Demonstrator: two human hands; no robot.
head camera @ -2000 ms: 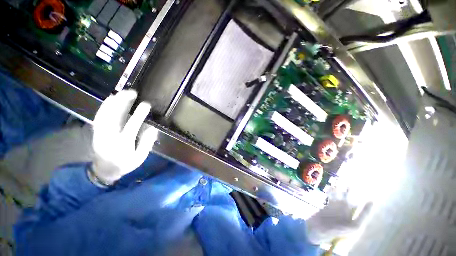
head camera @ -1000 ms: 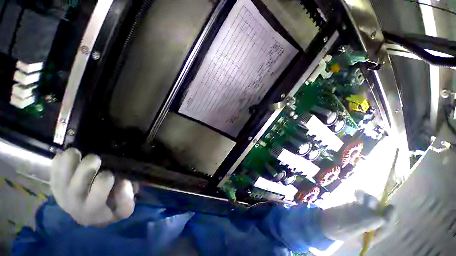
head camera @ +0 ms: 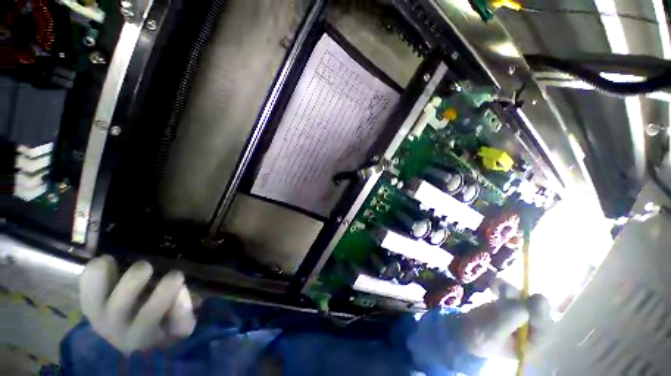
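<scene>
A green circuit board (head camera: 368,220) sits in its carrier at the right, with three white heatsink bars (head camera: 416,250), copper-red toroidal inductors (head camera: 471,265) and a yellow transformer (head camera: 495,158). My gloved right hand (head camera: 508,323) is at the board's lower right corner, shut on a thin yellow stick (head camera: 524,272) held roughly upright; glare hides part of it. My gloved left hand (head camera: 140,305) is at the lower left, at the near rail, fingers raised and slightly apart, holding nothing visible.
A printed paper sheet (head camera: 324,125) lies in the carrier gap between metal bars. Another board with white blocks (head camera: 33,172) is at the left edge. A metal rail (head camera: 544,110) and black cable (head camera: 603,82) are at the upper right. Strong glare fills the right.
The view has shifted, showing the boards differently. My right hand and the stick have moved left, and the stick now stands more upright. My left hand stays near the rail, lower in the picture.
</scene>
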